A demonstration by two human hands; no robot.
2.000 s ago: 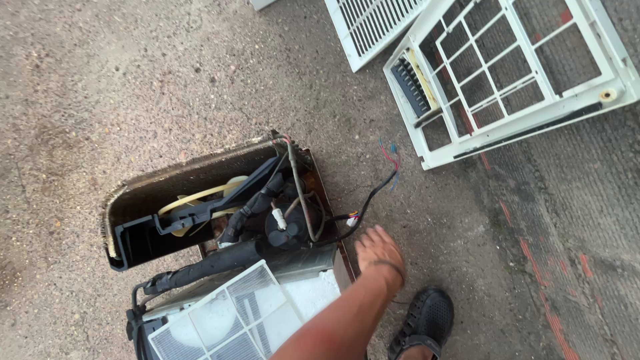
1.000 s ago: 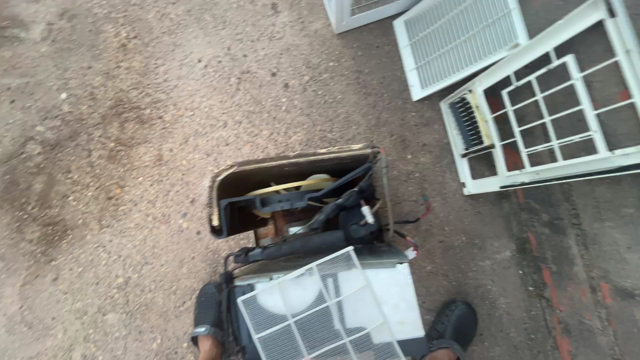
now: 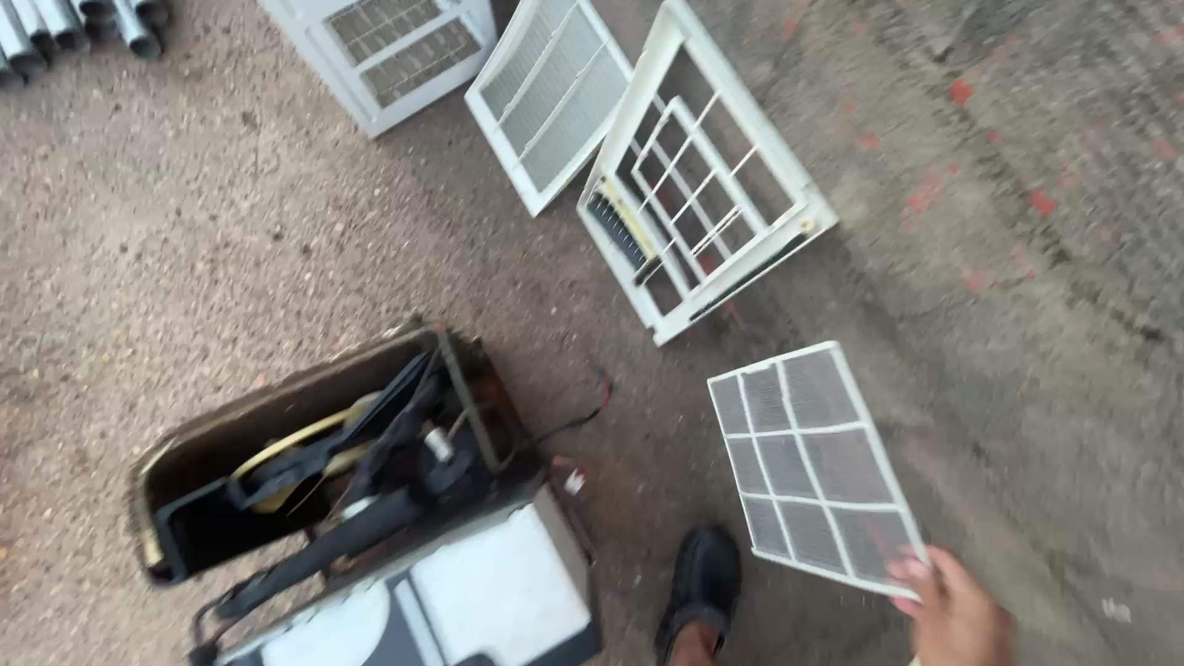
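My right hand [image 3: 957,606], at the lower right, grips the lower right corner of a white-framed mesh air filter [image 3: 814,467] and holds it above the pavement. The mesh is see-through and crossed by white ribs. At the lower left lies an opened air conditioner unit [image 3: 277,370], with black insulated pipes, a yellowish curved part and wires in its casing. A white panel [image 3: 504,578] lies along its near side. Wires with a small white connector [image 3: 575,481] stick out on its right. My left hand is not in view.
A white plastic front frame [image 3: 740,111], a louvred grille panel [image 3: 555,102] and another white panel with openings [image 3: 379,55] lie toward the top. Metal pipes [image 3: 46,32] lie at the top left. A foot in a black clog [image 3: 703,573] stands right of the unit.
The mesh filter, which lay on the unit's near side in the earlier frames, is now in my right hand, off to the right. The view has shifted to the right.
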